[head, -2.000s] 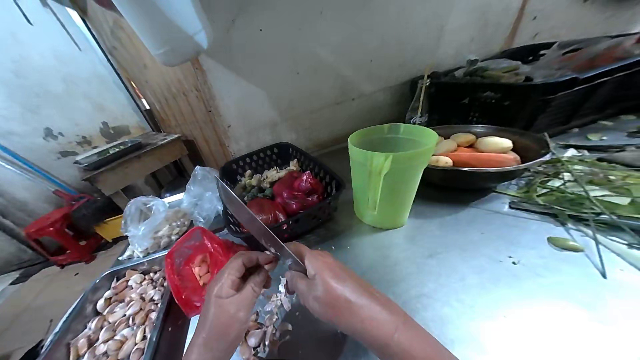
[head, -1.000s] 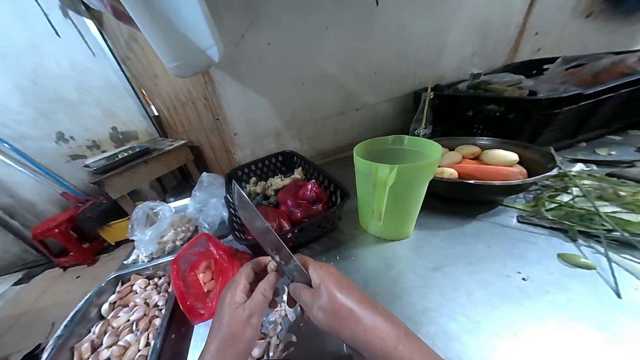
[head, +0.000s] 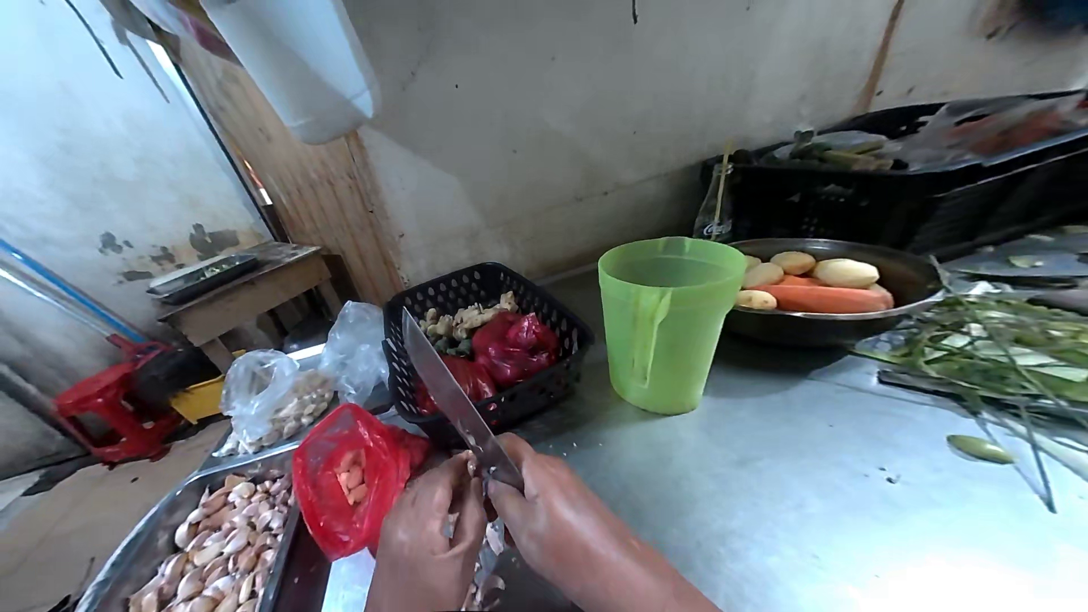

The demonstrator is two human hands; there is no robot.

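My right hand point(head: 544, 501) grips a kitchen knife point(head: 459, 399), its broad steel blade pointing up and to the left. Against the blade near my right thumb, my left hand point(head: 438, 518) pinches a small piece, seemingly a garlic clove, mostly hidden by the fingers. Below both hands lie garlic cloves and skins point(head: 489, 565), partly covered by them. An open red plastic bag point(head: 353, 484) with small pale orange pieces is just left of my left hand. Farther left, a metal tray point(head: 183, 501) holds many unpeeled garlic cloves.
Behind the hands stands a black perforated basket point(head: 501, 416) with red bags and ginger-like roots. Right of it are a green plastic jug point(head: 667, 340) and a metal bowl point(head: 807, 327) of potatoes and carrot. Cut greens point(head: 1003, 348) and a black crate point(head: 850, 200) lie farther right.
My hands stay close together at the knife throughout. The blade's tilt has shifted slightly, and the view has moved a little.
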